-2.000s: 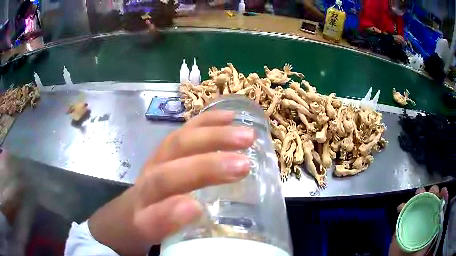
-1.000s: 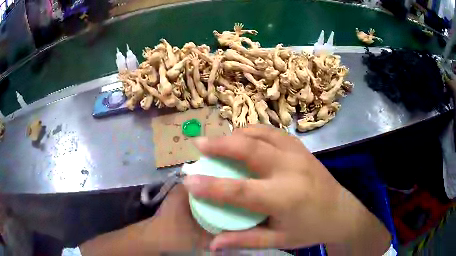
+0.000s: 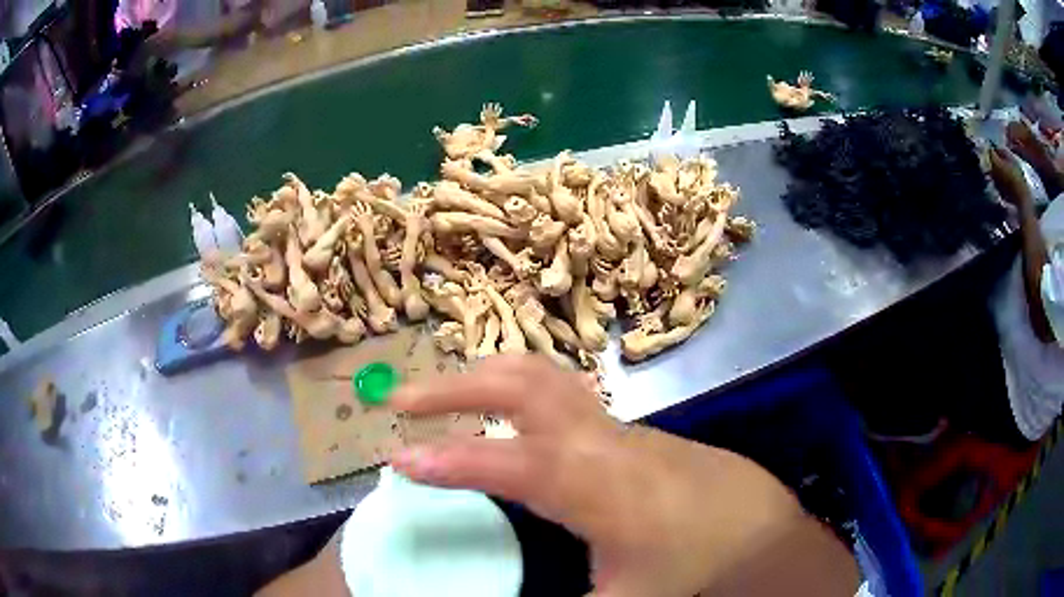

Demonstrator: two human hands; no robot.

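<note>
A wide pale green bottle lid (image 3: 432, 542) shows from above at the bottom edge; the bottle body below it is hidden. My right hand (image 3: 525, 449) is to its upper right, fingers spread, one fingertip at the lid's far rim, with a dark gap between palm and lid. Of my left hand (image 3: 309, 577) only a bit of wrist or forearm shows left of the lid; its fingers are hidden. A bright green cap (image 3: 376, 384) lies on the brown cardboard mat (image 3: 333, 437), just beyond my right fingertips.
A large heap of tan arms (image 3: 513, 233) lies behind the mat. A blue flat box (image 3: 187, 338), white dropper bottles (image 3: 216, 230) and a black heap (image 3: 893, 181) are on the metal bench (image 3: 210, 437). Tan torsos sit on the green belt (image 3: 385, 128). Another person's arm is far right.
The bottle turned from lying across the view to upright, lid up. My right hand went onto the lid, then its fingers spread off its top. The view shifted, so the mat sits lower left.
</note>
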